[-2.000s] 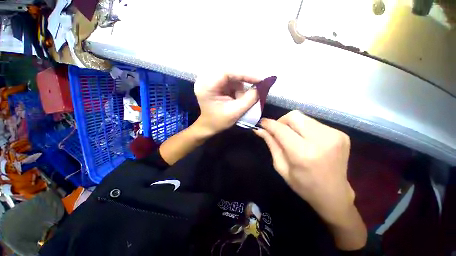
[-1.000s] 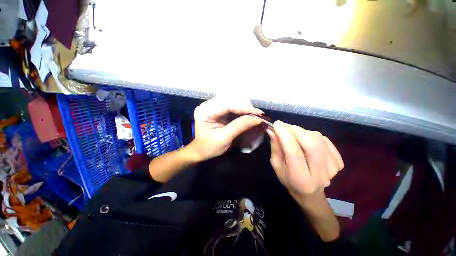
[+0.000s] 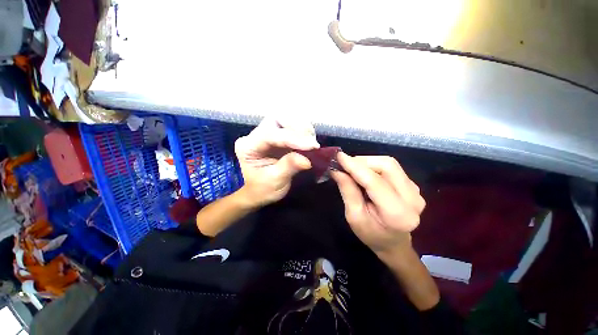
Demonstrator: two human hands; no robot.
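Note:
A small maroon cloth piece [image 3: 322,161] is held between both hands, just below the table's front edge. A bit of white shows at its lower edge. My left hand [image 3: 272,162] pinches its left end between thumb and fingers. My right hand [image 3: 383,196] pinches its right end, where a small thin metal or dark item shows at the fingertips; I cannot tell what it is.
The white table [image 3: 229,65] has a metal bed plate [image 3: 472,26] at right. Maroon cut pieces [image 3: 79,29] and white scraps lie at its left edge. A blue basket [image 3: 121,190] stands below left. Orange cloth [image 3: 49,262] lies on the floor. Maroon cloth [image 3: 459,222] hangs at lower right.
The maroon piece, seen edge-on a second ago, now shows its maroon face. Earlier its white side faced up. Both hands have shifted slightly left and still hold it.

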